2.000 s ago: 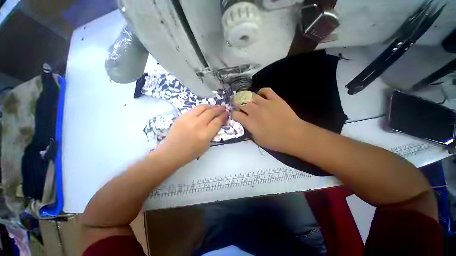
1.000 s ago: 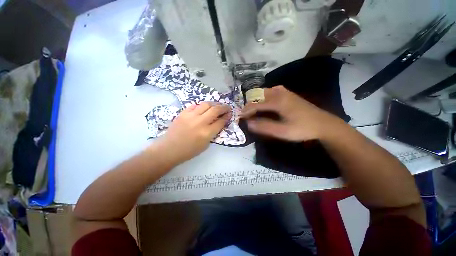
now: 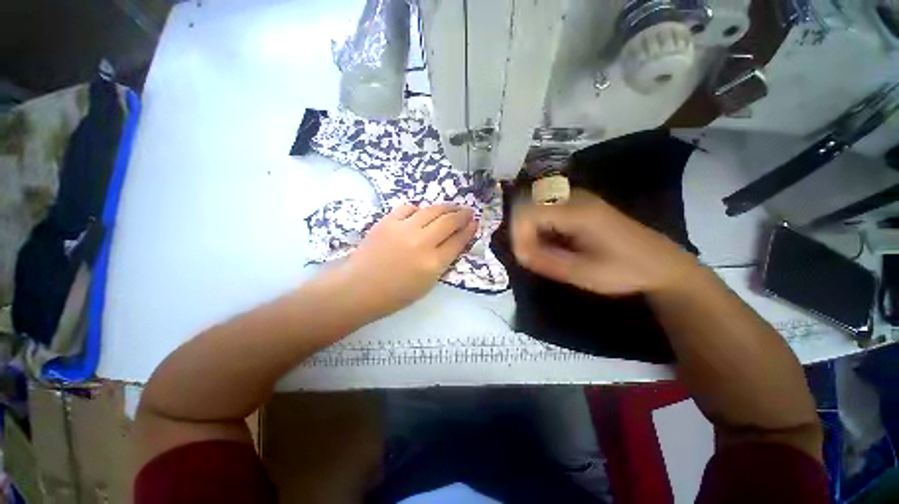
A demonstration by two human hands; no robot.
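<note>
The lace panel (image 3: 394, 157), white with a dark floral pattern, lies on the white table left of and under the needle area. The black fabric panel (image 3: 631, 330) lies to its right, partly under my right forearm. My left hand (image 3: 414, 251) rests flat on the lace, fingertips just in front of the presser foot (image 3: 483, 182). My right hand (image 3: 591, 241) is blurred, over the black fabric, its fingers curled; whether it pinches any fabric cannot be told. The small yellowish piece (image 3: 550, 190) is beside the needle, above my right fingers.
The sewing machine head (image 3: 522, 69) stands in front. A plastic-wrapped object (image 3: 375, 74) is left of it. Dark snips or tweezers (image 3: 818, 148) and a smartphone (image 3: 820, 279) lie at right. A blue-edged tray (image 3: 103, 266) holds patterned cloth and black fabric at left.
The view has shifted, so the machine head appears further right. My right hand has drawn slightly back from the needle area and its fingers have curled. My left hand stays on the lace.
</note>
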